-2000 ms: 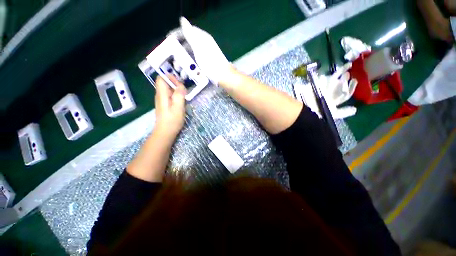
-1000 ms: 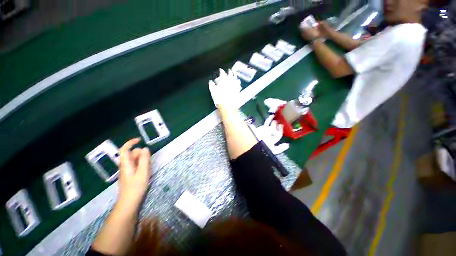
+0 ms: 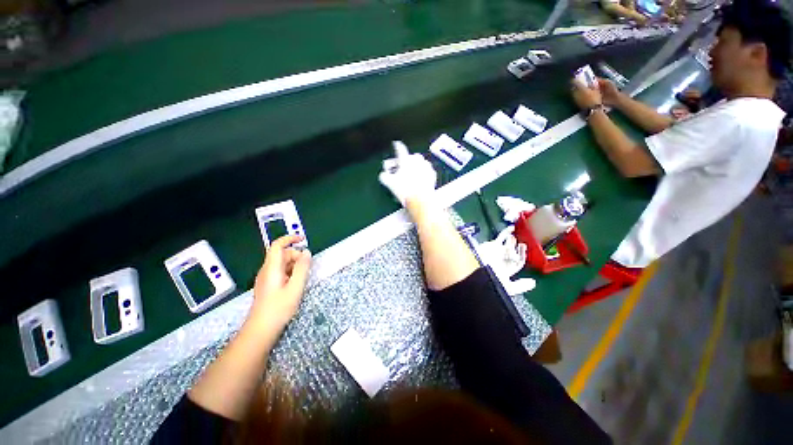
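My bare left hand [image 3: 280, 280] has its fingers and thumb on the near end of a white front housing [image 3: 276, 211] on the green conveyor belt; the fingers hide that end. My gloved right hand [image 3: 409, 176] is over the belt further right, with nothing visible in it, index finger raised and the others partly curled. More housings lie in a row to the left, the nearest of them a housing [image 3: 200, 276] with a rectangular window. Several flatter-looking housings [image 3: 450, 152] lie beyond my right hand.
Under my forearms is bubble wrap [image 3: 304, 348] with a white card [image 3: 360, 361]. To the right are a red tray [image 3: 549, 252] with a bottle [image 3: 551, 222], crumpled gloves [image 3: 509, 259] and a black handle [image 3: 511, 304]. A person in white [image 3: 713, 174] holds a housing.
The view has turned towards the person in white. The housing held between both hands two seconds ago is gone from them. My left fingers have moved onto a housing on the belt.
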